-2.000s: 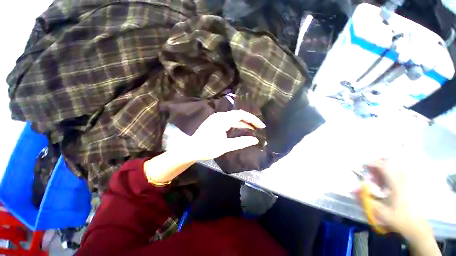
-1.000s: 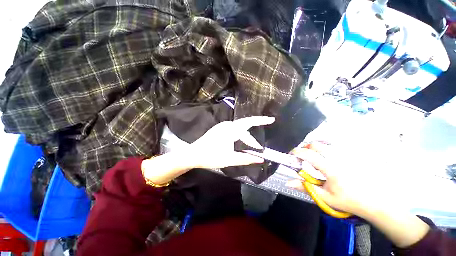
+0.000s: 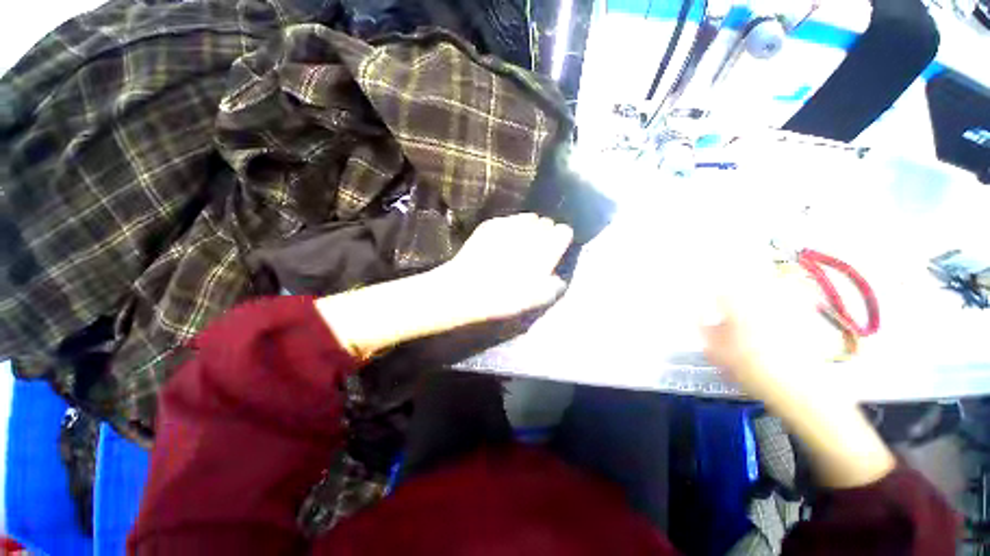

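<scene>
The plaid garment (image 3: pixel 467 103), dark brown with cream-yellow checks, lies heaped at the left, with plain dark lining (image 3: pixel 326 258) showing. A small white patch or loop (image 3: pixel 403 202) shows on it. My left hand (image 3: pixel 510 264) is curled on the garment's dark edge at the table front, gripping cloth; part of its fingers is washed out. My right hand (image 3: pixel 738 335) is over the table front, its fingers lost in glare. The scissors (image 3: pixel 845 285), with red and orange handle loops, lie on the table to its right, apart from it.
The white sewing machine with blue stripes (image 3: pixel 798 27) stands at the top right, its needle area (image 3: pixel 668 147) in glare. The table's ruler edge (image 3: pixel 695 379) runs along the front. A blue bin (image 3: pixel 46 467) is at lower left. A small dark metal item (image 3: pixel 962 274) lies far right.
The scissors have left my right hand and lie on the table. My right hand has moved away from my left hand, which now curls on the cloth. The view has shifted right.
</scene>
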